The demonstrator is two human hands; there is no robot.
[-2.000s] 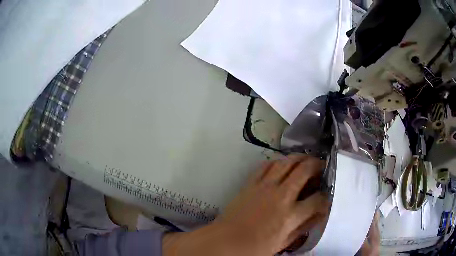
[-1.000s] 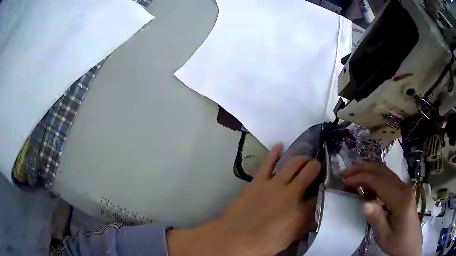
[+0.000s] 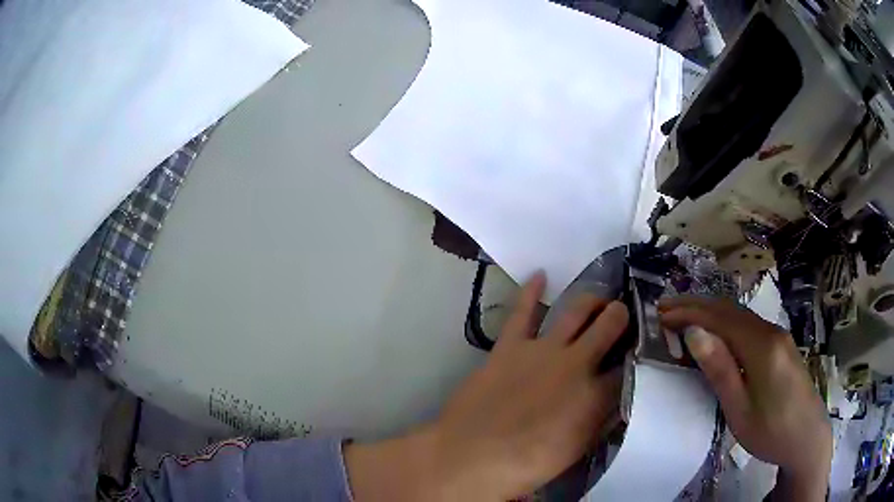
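A white shirt panel [image 3: 529,127] lies behind the needle area, its stitched straight edge at the right. My left hand [image 3: 539,392] lies with spread fingers beside the metal folder [image 3: 598,279], one fingertip at the panel's lower corner. My right hand [image 3: 750,377] is at the folder's right side, thumb and fingers close together on its metal part. What it holds, if anything, cannot be made out. A white band [image 3: 662,431] runs from the folder towards me, between my hands. The presser foot area [image 3: 652,250] is small and dark.
The cream machine head [image 3: 730,206] stands at the right. White panels [image 3: 118,118] lie at the left over a plaid cloth [image 3: 147,216]. A dark cloth piece [image 3: 454,235] shows by the panel's edge. Ruler marks [image 3: 250,412] run along the pale table's [image 3: 294,265] front.
My right hand has come up from the lower edge to the folder. My left hand has moved forward to the panel's corner. The scissors seen earlier are now mostly hidden.
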